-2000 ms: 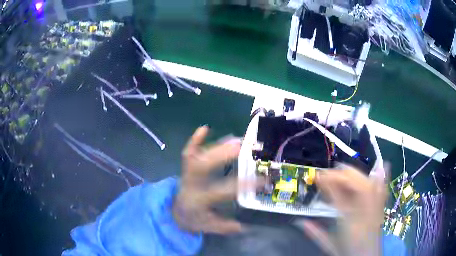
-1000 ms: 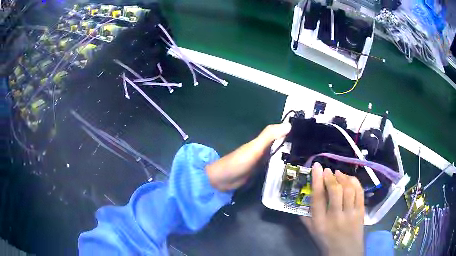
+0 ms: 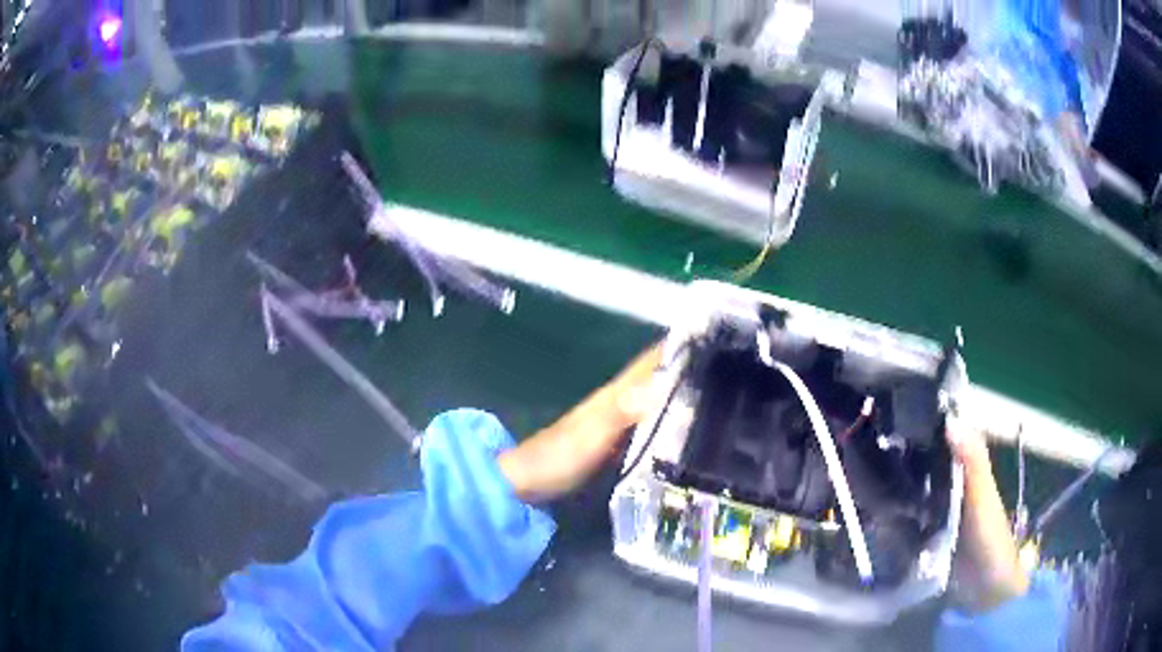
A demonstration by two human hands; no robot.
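Note:
A white housing (image 3: 777, 588) with a black inner module (image 3: 765, 433) stands on the dark mat against the belt's edge rail. The power board (image 3: 739, 535) lies along its near side, and a purple-white lead (image 3: 706, 573) hangs over the near wall. A flat white ribbon cable (image 3: 822, 439) with a blue end crosses the module. My left hand (image 3: 647, 382) holds the housing's left side, its fingers partly hidden. My right hand (image 3: 979, 497) is at the housing's right side, its fingers mostly hidden behind the wall. The picture is blurred.
Another open white housing (image 3: 695, 204) sits on the green belt (image 3: 484, 140). Loose leads (image 3: 338, 363) lie on the mat at left, with rows of spare boards (image 3: 166, 223) beyond. White-ended leads (image 3: 975, 127) are bunched at the upper right, near a person's blue sleeve (image 3: 1039, 51).
My right hand has moved off the board to the housing's right side. The housing has turned or tilted, and the purple-white lead now hangs over its near wall. The belt housing appears farther left.

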